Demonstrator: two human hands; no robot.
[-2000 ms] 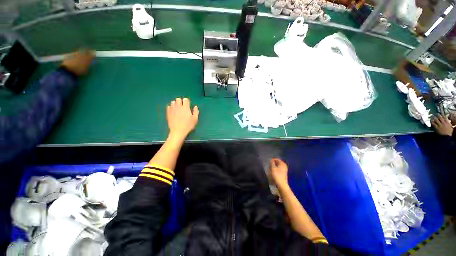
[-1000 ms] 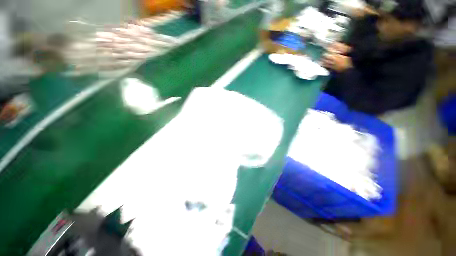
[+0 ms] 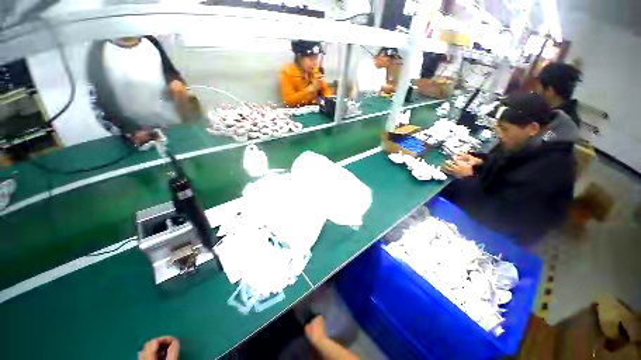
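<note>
My left hand (image 3: 159,349) is at the bottom edge over the green bench, cut off at the fingers, and its grip cannot be told. My right hand (image 3: 318,329) is below the bench's near edge, partly cut off, with its fingers unclear. The grey screw feeder (image 3: 165,246) stands on the bench, with the black electric screwdriver (image 3: 190,207) hanging tilted in front of it. White plastic frames (image 3: 259,295) lie beside the feeder. A bright, overexposed plastic bag (image 3: 334,190) lies beyond them.
A blue crate (image 3: 379,288) of white pieces stands below the bench's near edge at right. A white unit (image 3: 254,160) stands on the green conveyor. A cardboard box (image 3: 406,140) with blue parts is further along. Several people sit or stand along the line, one in black at right.
The view has swung to the right and up, showing the line and people. My left hand was on the bench with fingers spread and now shows only at the bottom edge.
</note>
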